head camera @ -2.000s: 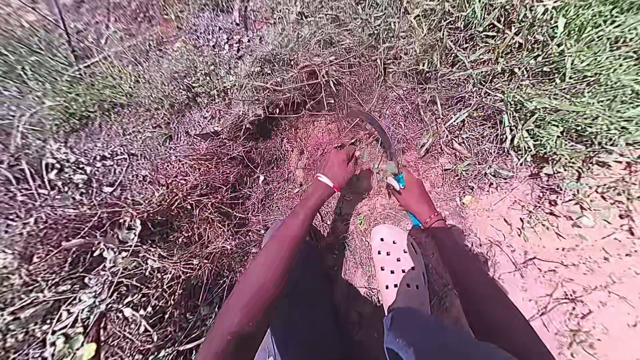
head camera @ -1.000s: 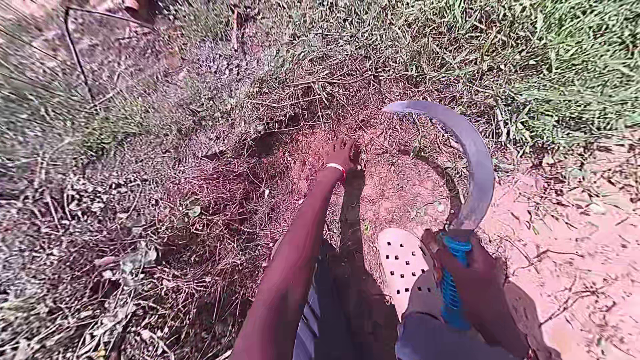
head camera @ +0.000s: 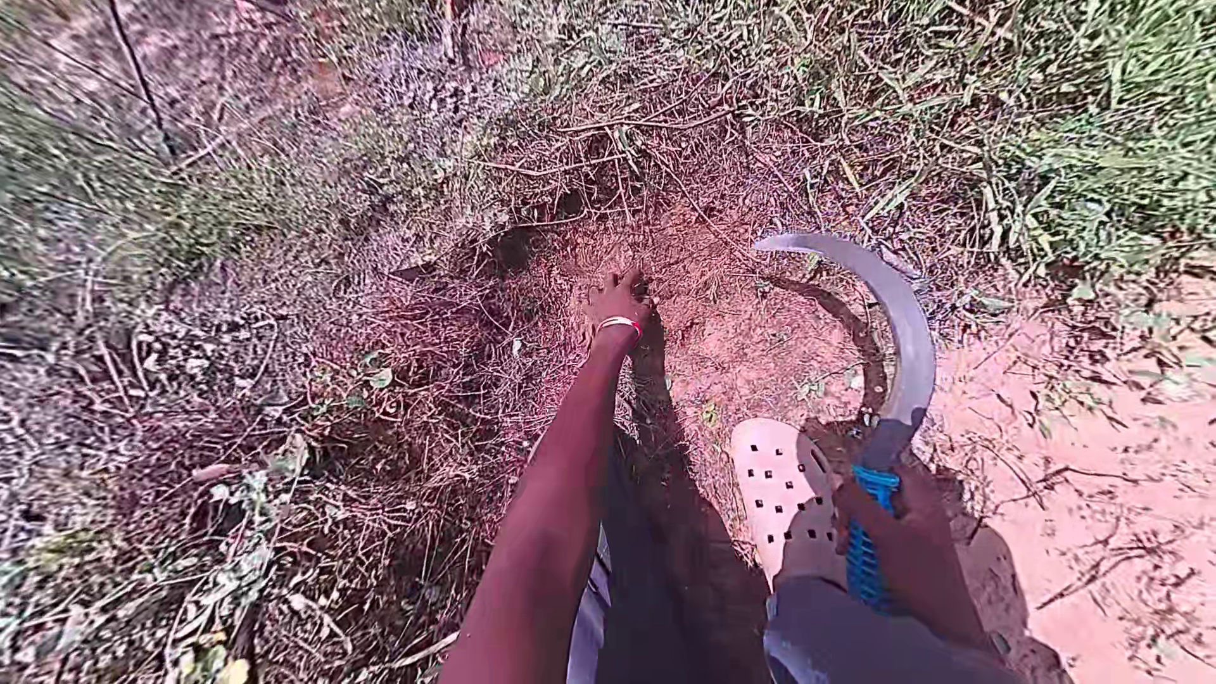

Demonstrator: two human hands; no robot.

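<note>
My right hand [head camera: 907, 541] is closed around the blue ribbed handle of a sickle [head camera: 907, 332], at the lower right. Its curved metal blade rises from the grip and bends left, the tip pointing left above the reddish soil. My left hand [head camera: 617, 299], with a white and red band at the wrist, reaches down to the soil [head camera: 731, 332] left of the blade, fingers spread. I see no object in it, though its palm side is hidden. Dry stems and roots lie around it.
A pale perforated clog [head camera: 779, 484] is on my foot, just left of the sickle handle. Heaped dry stalks [head camera: 408, 380] lie to the left. Green grass [head camera: 1092, 142] grows at the upper right, and bare sandy ground [head camera: 1121, 475] stretches along the right. A thin dark stick [head camera: 141, 76] stands at the upper left.
Two seconds ago the sickle was close to my left hand; my right hand has since drawn it away to the right and down. My left hand remains low over the soil.
</note>
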